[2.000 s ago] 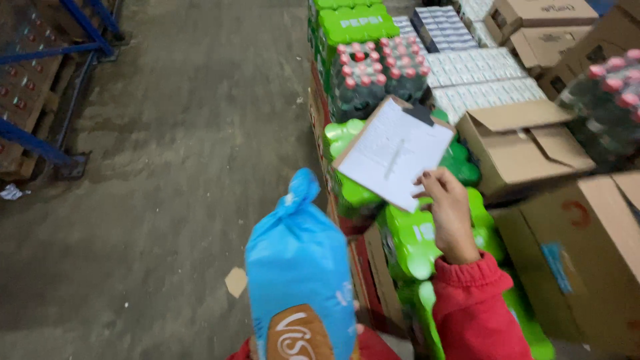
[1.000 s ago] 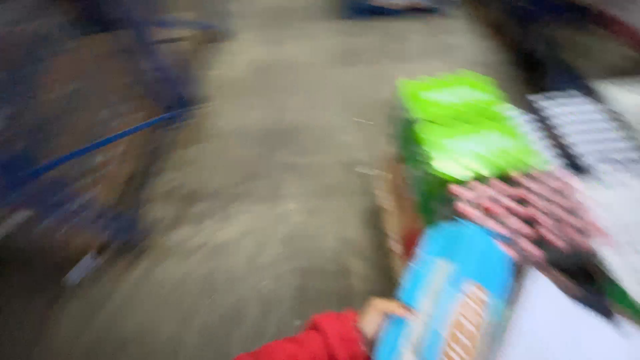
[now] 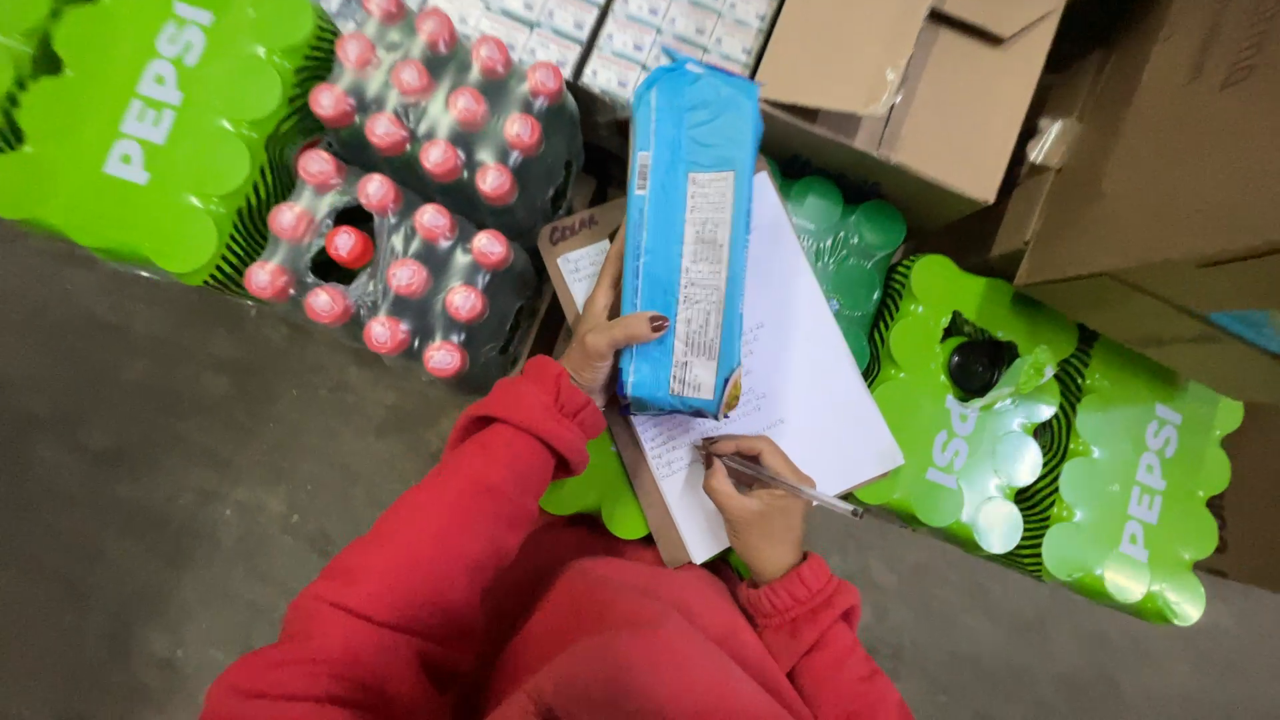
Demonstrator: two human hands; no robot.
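My left hand (image 3: 602, 338) grips the lower left side of a blue plastic food packet (image 3: 657, 240), its thumb across the front, where a white printed panel shows. The packet stands over a clipboard (image 3: 640, 490) and hides part of the white paper (image 3: 805, 370) on it. In my right hand (image 3: 762, 505) is a clear ballpoint pen (image 3: 790, 483), its tip at the lines of handwriting on the paper's lower part. The clipboard lies across shrink-wrapped drink packs, its clip hidden behind the packet.
Green Pepsi packs (image 3: 1130, 490) lie at the right and more green packs (image 3: 150, 130) at the upper left. Red-capped bottles in clear wrap (image 3: 400, 280) are beside my left hand. Cardboard boxes (image 3: 900, 100) and small white cartons (image 3: 665, 30) stand behind. Concrete floor (image 3: 250, 450) shows at the lower left.
The blue packet has moved from beside the packs to over the clipboard. My right hand, at the paper's edge two seconds ago, now holds a pen on it. The view has turned strongly.
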